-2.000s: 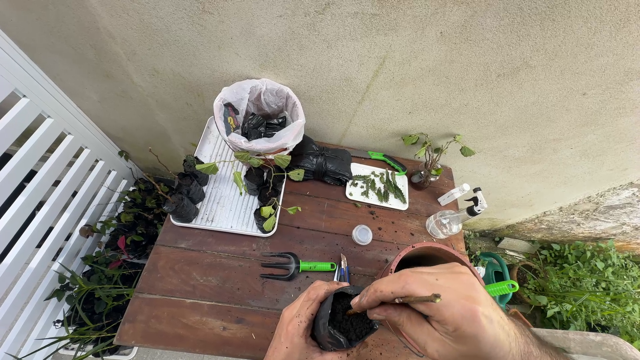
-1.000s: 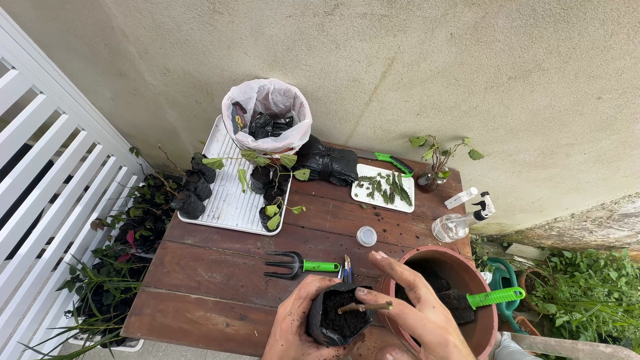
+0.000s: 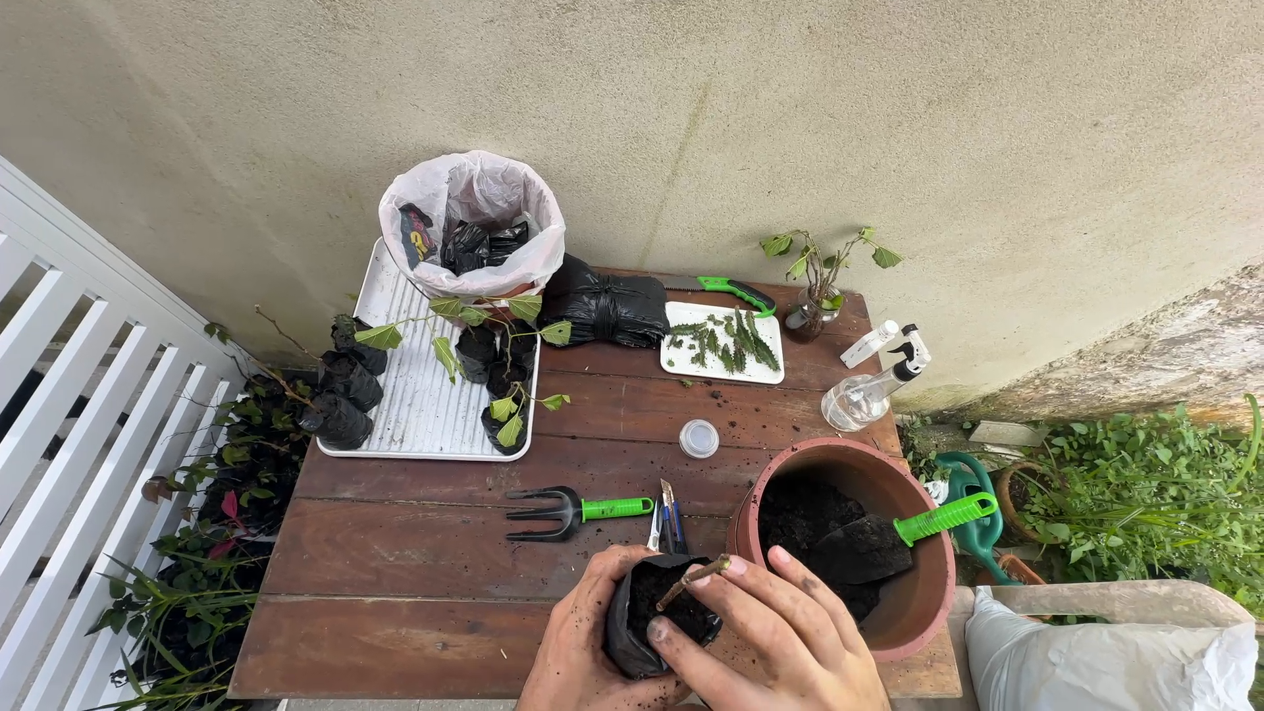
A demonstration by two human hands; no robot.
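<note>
My left hand [image 3: 583, 642] is wrapped around a small black plastic nursery bag [image 3: 627, 632] of dark soil, near the table's front edge. A short brown stem cutting [image 3: 689, 583] slants up out of the soil. My right hand [image 3: 780, 632] lies over the bag's right side, its fingers spread, thumb on the soil and a finger by the cutting; whether it grips the stem is unclear. Just right stands a terracotta-coloured pot [image 3: 938, 602] with soil and a green-handled trowel [image 3: 943, 518]. Behind my hands lie a green-handled hand fork [image 3: 568, 512] and a utility knife [image 3: 673, 518].
On the wooden table [image 3: 415, 553] are a ribbed white tray [image 3: 415, 395] with potted cuttings, a lined bucket [image 3: 543, 232], a black plastic bundle [image 3: 617, 306], a small white tray [image 3: 726, 373] of leaf pieces, a folding saw [image 3: 736, 288], a spray bottle [image 3: 854, 400] and a lidded cup [image 3: 699, 438].
Two seconds ago my right fingers pinched the stem over the bag; now they are spread beside it, with the thumb on the soil. The view has shifted, showing more of the pot and trowel.
</note>
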